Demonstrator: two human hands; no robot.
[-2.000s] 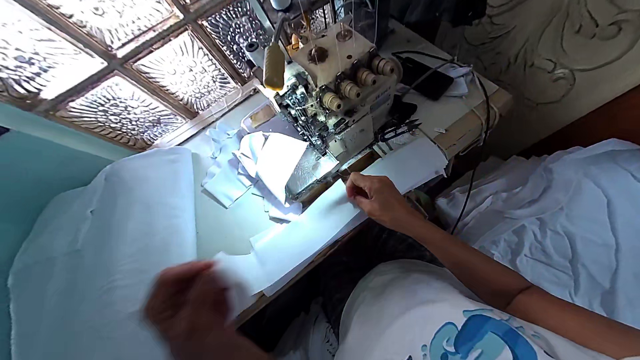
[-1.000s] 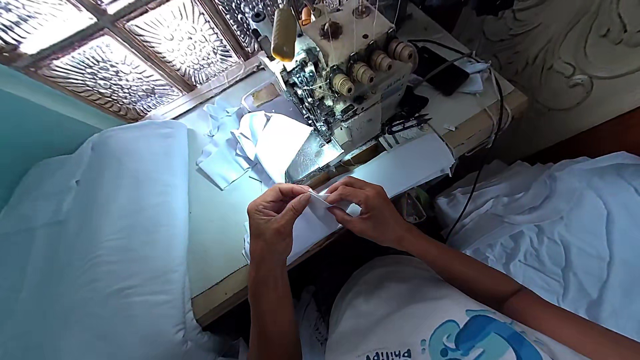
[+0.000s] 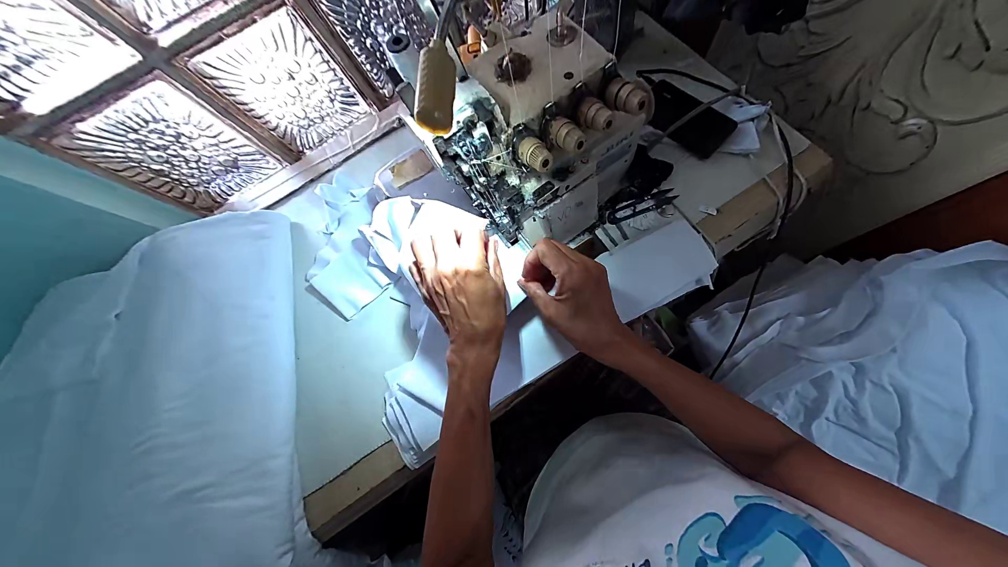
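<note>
An overlock sewing machine (image 3: 559, 118) stands on the table, its needle area lit by a bright lamp. My left hand (image 3: 461, 287) lies flat, fingers spread, on white fabric (image 3: 409, 220) just left of the presser foot. My right hand (image 3: 571, 291) is by the front of the foot, thumb and index finger pinched together at the fabric's edge; the fingertips partly hide what they grip. Under both hands, a strip of stacked white fabric pieces (image 3: 657, 264) runs along the table's front edge. Small cut pieces (image 3: 350, 276) lie left of the machine.
A thick roll of white cloth (image 3: 213, 378) covers the table's left side. Thread snips (image 3: 642, 206) and a black phone (image 3: 697, 118) lie right of the machine. A dark cable (image 3: 744, 315) hangs over the right edge, near heaped white fabric (image 3: 882, 370). A patterned glass window (image 3: 181, 134) is behind.
Both hands were together over the front fabric strip one second ago. Since then they have moved up to the machine, and my left hand has spread flat on the fabric beside the foot.
</note>
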